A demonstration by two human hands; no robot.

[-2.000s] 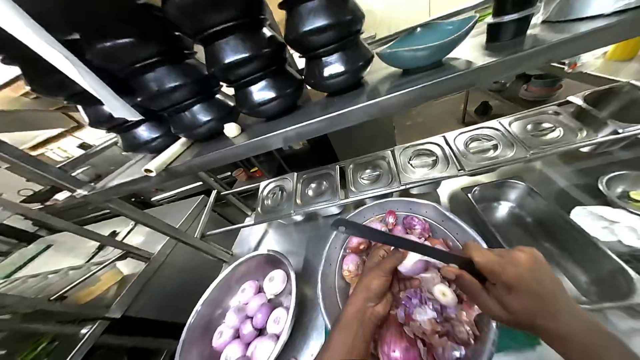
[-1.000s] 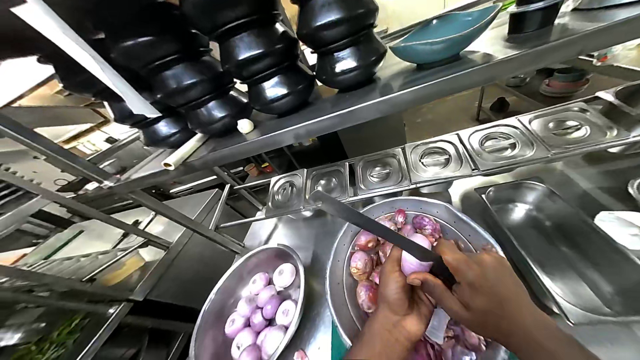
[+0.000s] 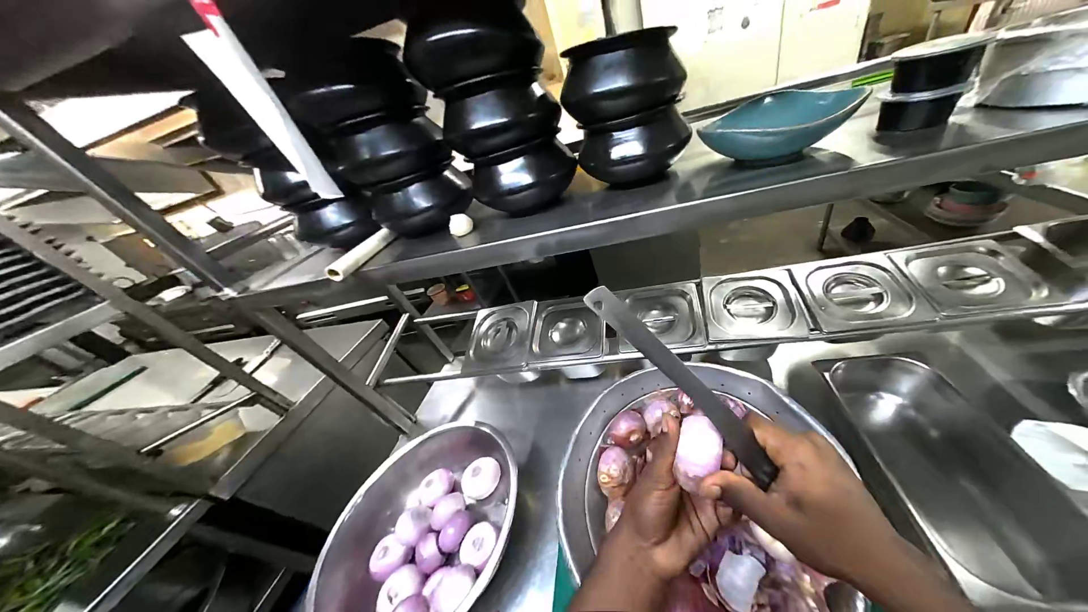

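Observation:
My left hand (image 3: 667, 510) holds a partly peeled onion (image 3: 699, 450) with a pale cut face, above a perforated metal bowl (image 3: 582, 450). My right hand (image 3: 799, 484) grips a long grey knife (image 3: 671, 365) by its dark handle, its blade pointing up and left across the onion. Unpeeled red onions (image 3: 626, 428) lie in the bowl behind my left hand, and loose onion skins (image 3: 739, 574) lie below both hands. To the left, a second metal bowl (image 3: 501, 527) holds several peeled purple onions (image 3: 456, 531).
Lidded steel containers (image 3: 752, 308) line the counter's back. Above them, a steel shelf (image 3: 544, 234) carries stacked black pots (image 3: 633, 102), a blue boat-shaped bowl (image 3: 782, 123) and a white roll (image 3: 361, 255). A rectangular steel pan (image 3: 926, 459) sits at the right, beside a crumpled white item (image 3: 1054, 450).
Two seconds ago the knife lay flatter over the bowl; now its blade points more steeply up. The onion in my left hand now shows a broad pale face. The view has shifted slightly.

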